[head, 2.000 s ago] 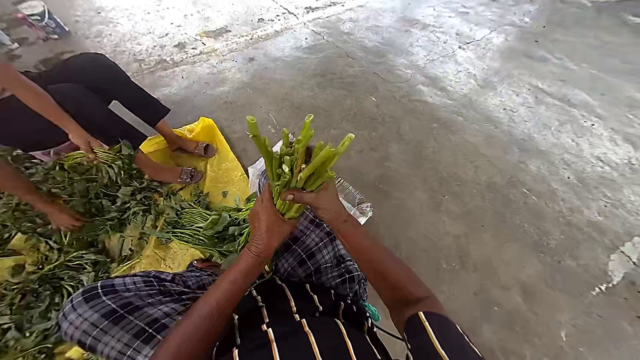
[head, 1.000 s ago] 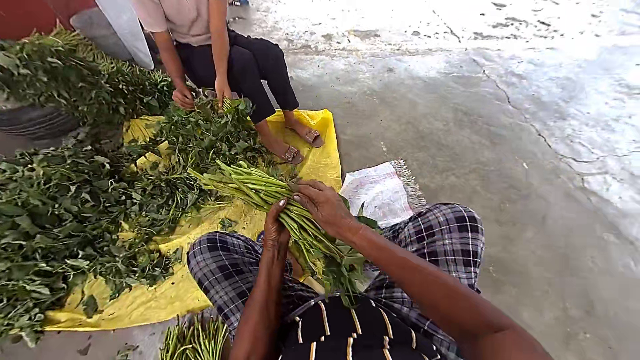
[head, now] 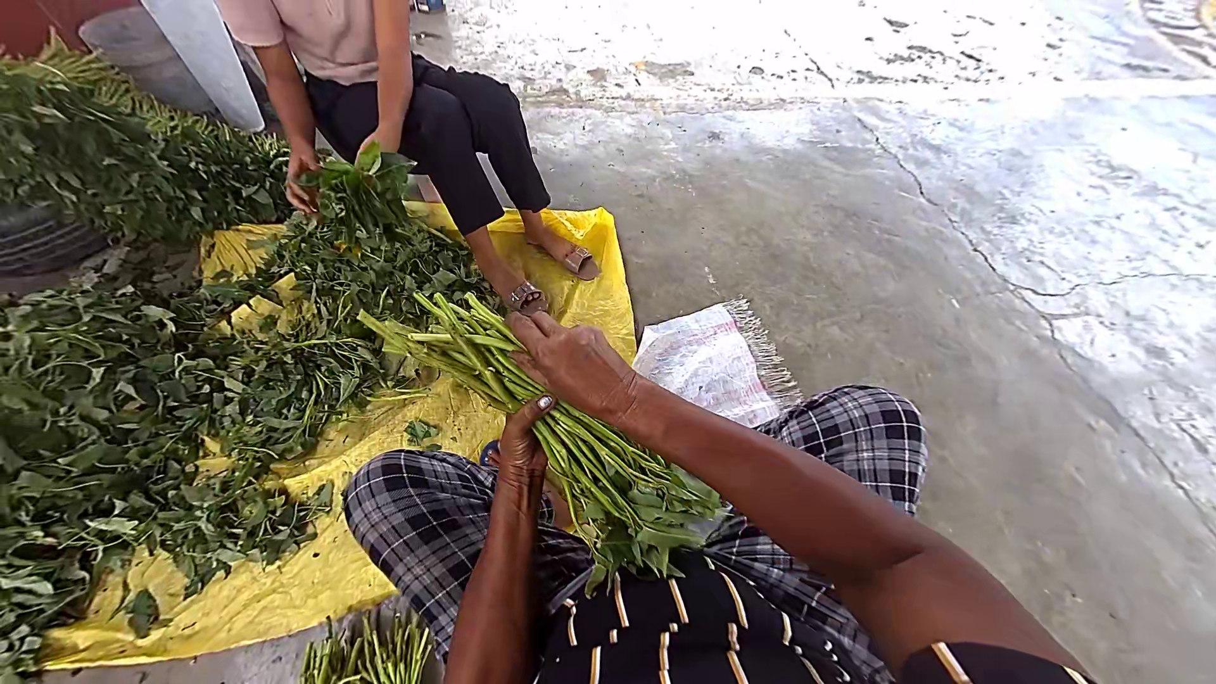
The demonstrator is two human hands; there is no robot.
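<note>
A bundle of green leafy stems (head: pixel 594 451) lies across my lap, its cut ends pointing up and left and its leaves toward my shirt. My left hand (head: pixel 524 437) grips the bundle from below, thumb on top. Over the stems near the cut ends is my right hand (head: pixel 575 366), its fingers curled against them; the fingertips are partly hidden. Loose leafy greens (head: pixel 190 380) are heaped on a yellow plastic sheet (head: pixel 237 608) to my left. Another bunch of stems (head: pixel 370 651) is on the floor by my left knee.
A person (head: pixel 332 57) sits ahead on the left, handling greens, with sandalled feet on the sheet. A white woven sack (head: pixel 708 366) lies beyond my right knee. Stacked greens (head: pixel 123 152) rest above a tire (head: pixel 43 242) at the far left. Cracked concrete floor (head: pixel 855 285) extends to the right.
Two seconds ago both hands held thick cut stem ends upright; now the bundle lies slanted across my lap. The other person has lifted some greens. The view has shifted strongly.
</note>
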